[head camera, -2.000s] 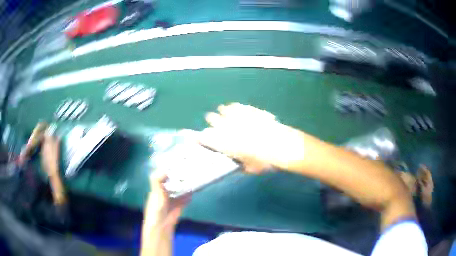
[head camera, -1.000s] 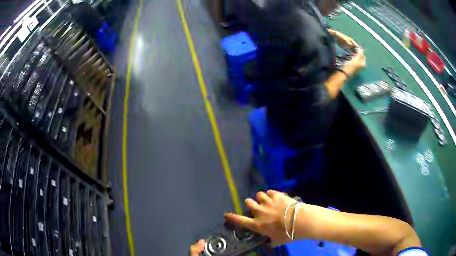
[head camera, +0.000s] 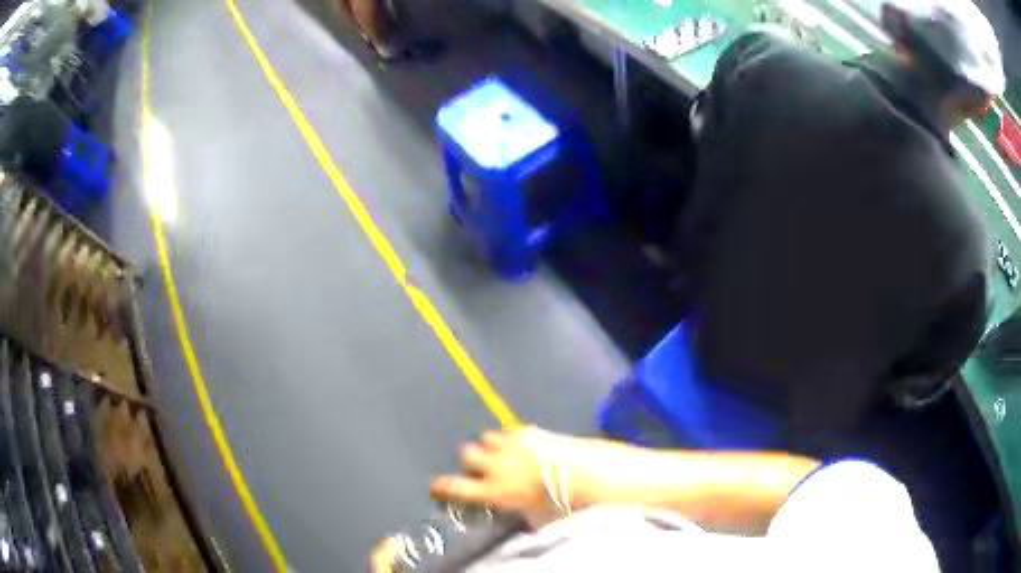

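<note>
A dark three-seat plate (head camera: 457, 539) with pale ring shapes is at the bottom edge, blurred and partly cut off. My right hand (head camera: 498, 479), with thin bands at the wrist, reaches in from the right and holds the plate's near right part from above, fingers spread. Only a fingertip or two of my left hand (head camera: 386, 556) show at the plate's left end; the rest is below the picture. The plate's lower part is hidden by the frame edge and my white sleeve.
A person in dark clothes and a pale cap (head camera: 840, 224) sits on a blue stool (head camera: 683, 392) at the green bench (head camera: 991, 392) on the right. Another blue stool (head camera: 498, 134) stands beside the yellow-lined grey floor. Racks (head camera: 67, 448) with dark parts line the left.
The view has swung from the green bench to the aisle and further left. The plate, previously held over the bench, is now low over the aisle. The seated person appears nearer the centre right.
</note>
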